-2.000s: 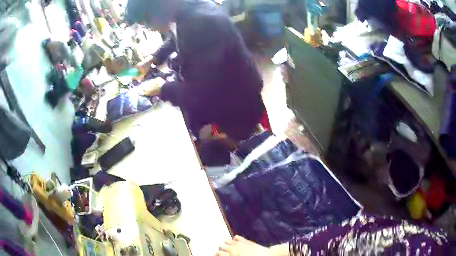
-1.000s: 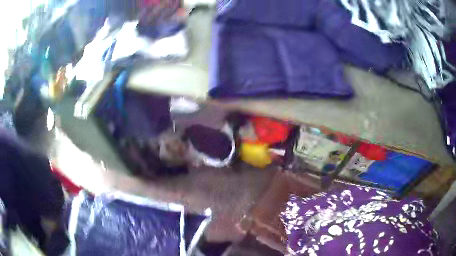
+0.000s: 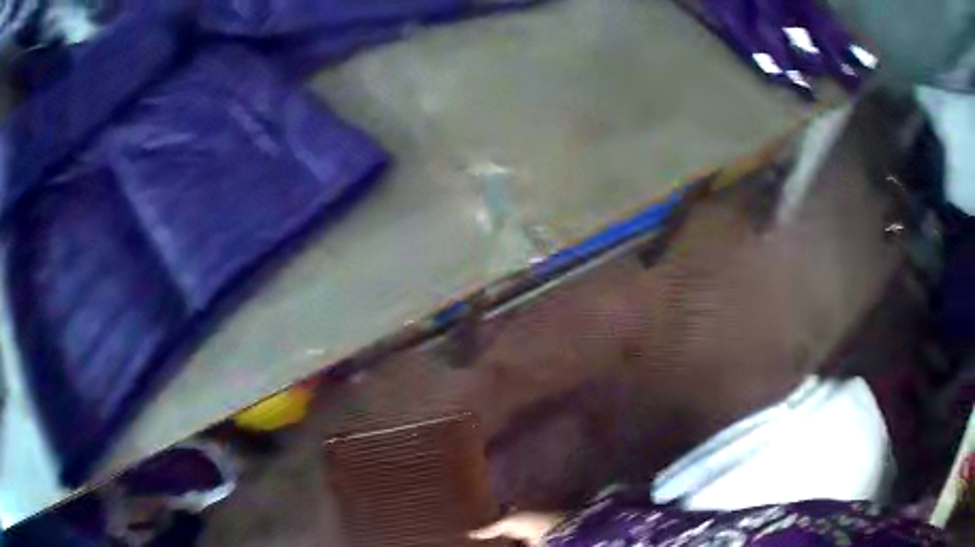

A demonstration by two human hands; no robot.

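A purple-blue quilted jacket body lies flat on the grey-green table at the upper left. My right hand shows small and blurred at the bottom edge, below a purple patterned sleeve. It touches no cloth that I can make out, and its fingers are too blurred to read. My left hand is out of the picture. A white folded cloth or wadding piece lies low at the right, beyond the sleeve.
A reddish-brown ribbed box or stool stands on the brown floor. Under the table edge are a blue item and a yellow item. A white-rimmed dark item is at the lower left. Shiny purple cloth lies at the top right.
The view has swung right, away from the sewing machine, the other person and the navy panels, to the grey-green table. The sleeved arm stays at the bottom of the picture.
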